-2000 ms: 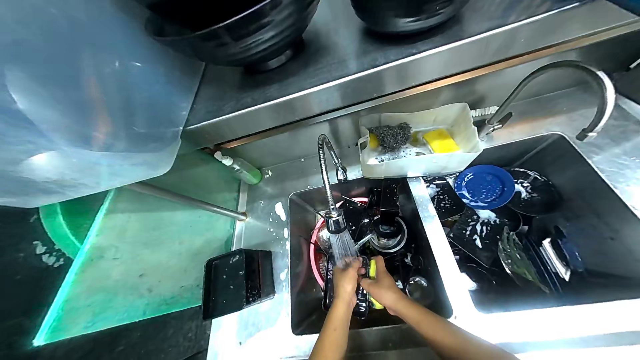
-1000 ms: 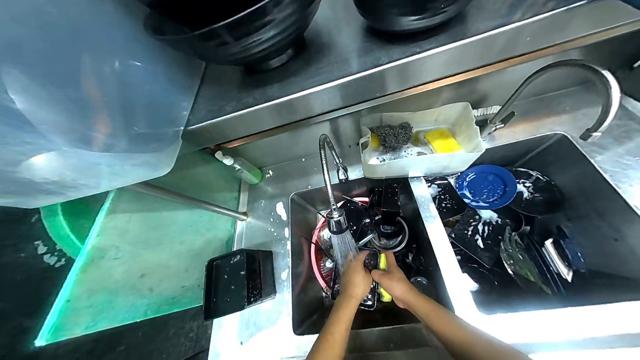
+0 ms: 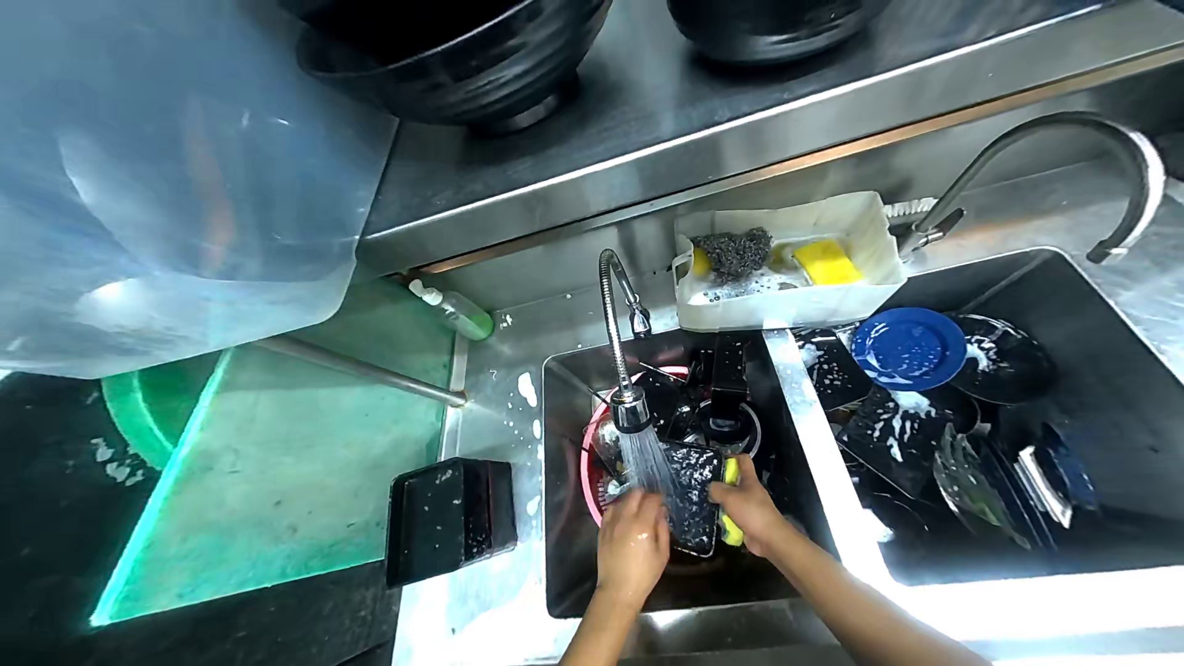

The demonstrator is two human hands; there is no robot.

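Over the left sink basin (image 3: pixel 675 592), my right hand (image 3: pixel 751 504) holds a black rectangular dish (image 3: pixel 692 495) at its right edge, along with a yellow sponge (image 3: pixel 732 527) pressed to that side. My left hand (image 3: pixel 635 546) is at the dish's left side, its fingers partly hidden by spray, so its grip cannot be told. Water runs from the spray head of a flexible faucet (image 3: pixel 631 410) onto the dish and near my left fingers. Behind and below the dish, a pink basket (image 3: pixel 589 462) holds utensils, and a dark pot or cup (image 3: pixel 731 427) stands beside it.
The right basin holds a blue plate (image 3: pixel 908 349), black dishes and utensils. Behind the basins are a white tub (image 3: pixel 786 310) with sponges and a steel scourer, and a second faucet (image 3: pixel 1064 120). A black container (image 3: pixel 450 518) and a soap bottle (image 3: pixel 462 313) stand left. Black bowls (image 3: pixel 462 65) sit on the shelf above.
My hands have moved apart, and the black dish now shows broadly between them under the water. The sponge has stayed at my right hand.
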